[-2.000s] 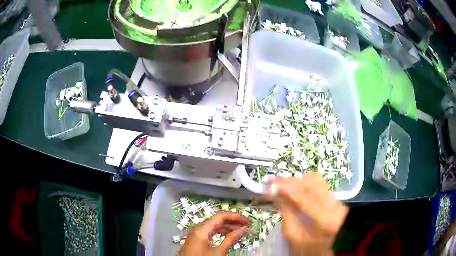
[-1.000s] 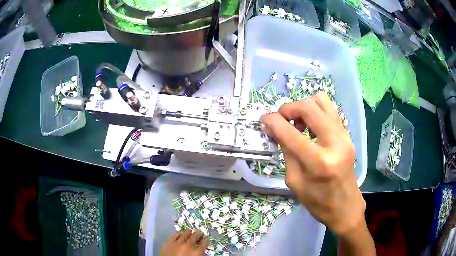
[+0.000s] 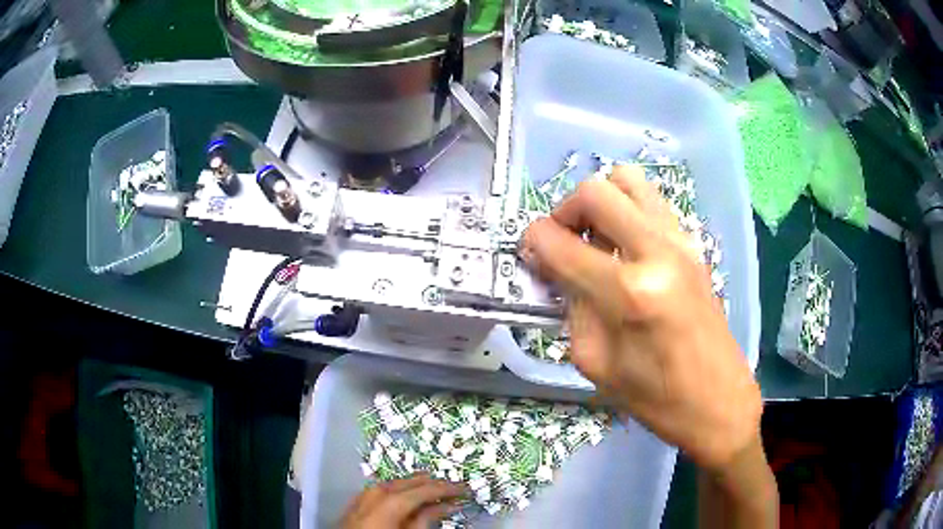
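My right hand [image 3: 662, 300] is at the press nest [image 3: 507, 269], thumb and fingertips closed together at its right end; whether they pinch a part is hidden. My left hand [image 3: 403, 504] lies low at the near-left side of the front bin [image 3: 653, 477], fingers at the edge of the heap of white wired connectors [image 3: 486, 444]; its lower part is cut off by the frame, and I cannot tell if it holds one. The silver press [image 3: 398, 243] stretches left from the nest to the air cylinder [image 3: 264, 212].
The rear bin [image 3: 595, 93] with more connectors stands right of the press. The bowl feeder [image 3: 362, 88] stands behind, its track [image 3: 506, 124] running to the nest. Small boxes stand left [image 3: 109, 232] and right [image 3: 796, 331]. Green bags [image 3: 776, 155] lie right; a dark green bin [image 3: 91, 444] is lower left.
My right hand rose from above the front bin to the press nest, then shifted slightly left. My left hand moved down-left in the front bin, then slightly right along the heap.
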